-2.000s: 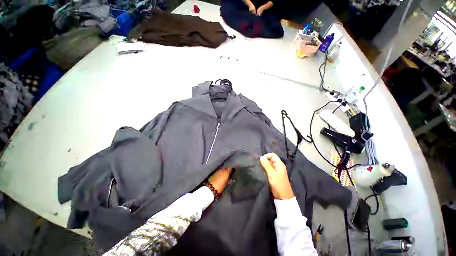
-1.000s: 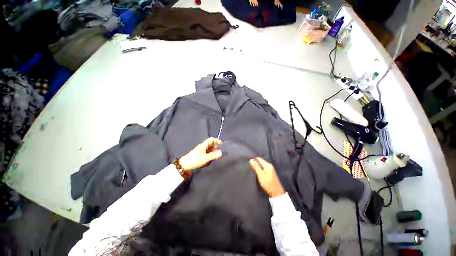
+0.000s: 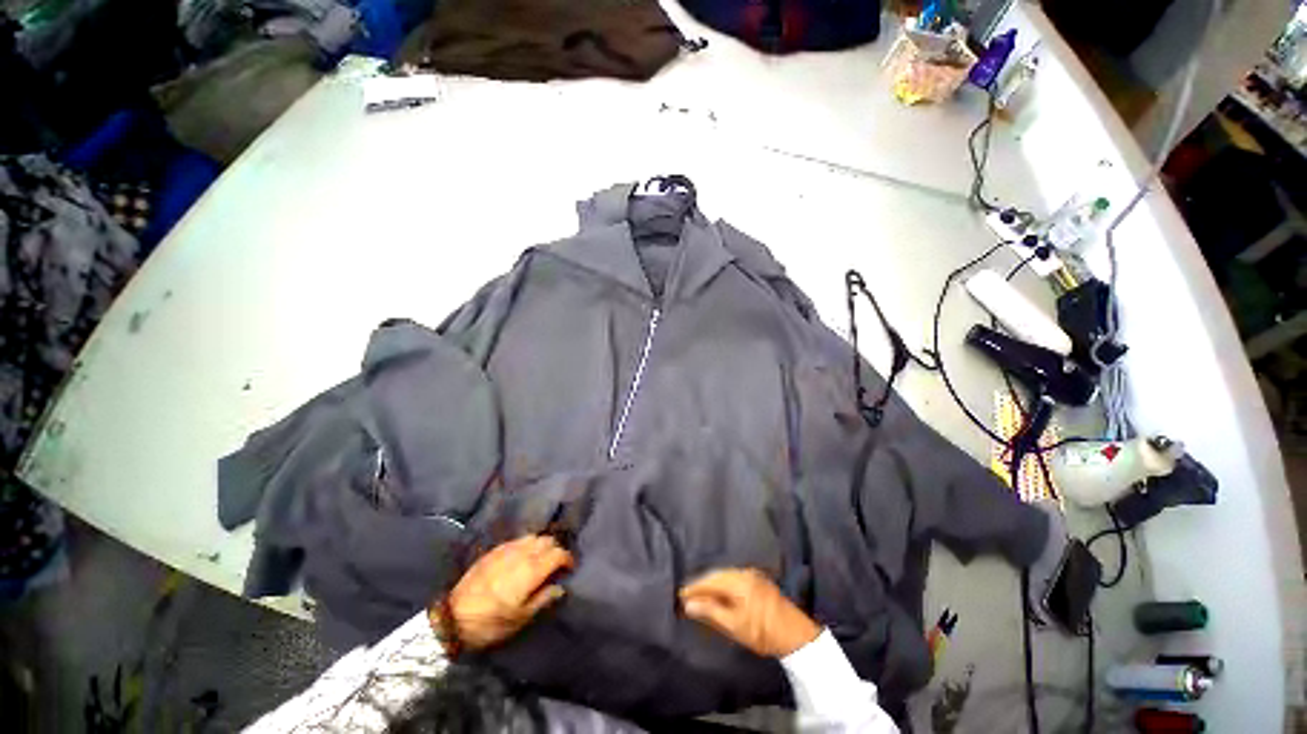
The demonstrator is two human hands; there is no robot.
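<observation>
A dark grey hooded jacket (image 3: 573, 373) lies front up on the white table, its neck end away from me. A hanger hook (image 3: 664, 187) shows at the neck. The pale front zip (image 3: 635, 384) runs down the chest. My left hand (image 3: 505, 588) rests on the lower front, fingers bent, a beaded band at the wrist. My right hand (image 3: 748, 608) lies on the lower front to the right, fingers curled toward the middle. Whether either hand grips the cloth is unclear. The jacket's lower edge is partly hidden by my arms and head.
Right of the jacket lie a loose black hanger (image 3: 877, 351), a black dryer-like tool (image 3: 1029, 364), a white spray gun (image 3: 1118, 470), a dark phone-like rectangle (image 3: 1071, 585), cables and several cylinders (image 3: 1158, 681). A brown garment (image 3: 552, 39) and a dark garment (image 3: 781, 22) lie at the far side.
Both hands have moved down the jacket toward me. The raised lower front now lies down and more of the zip shows. The other person's hands have left the view.
</observation>
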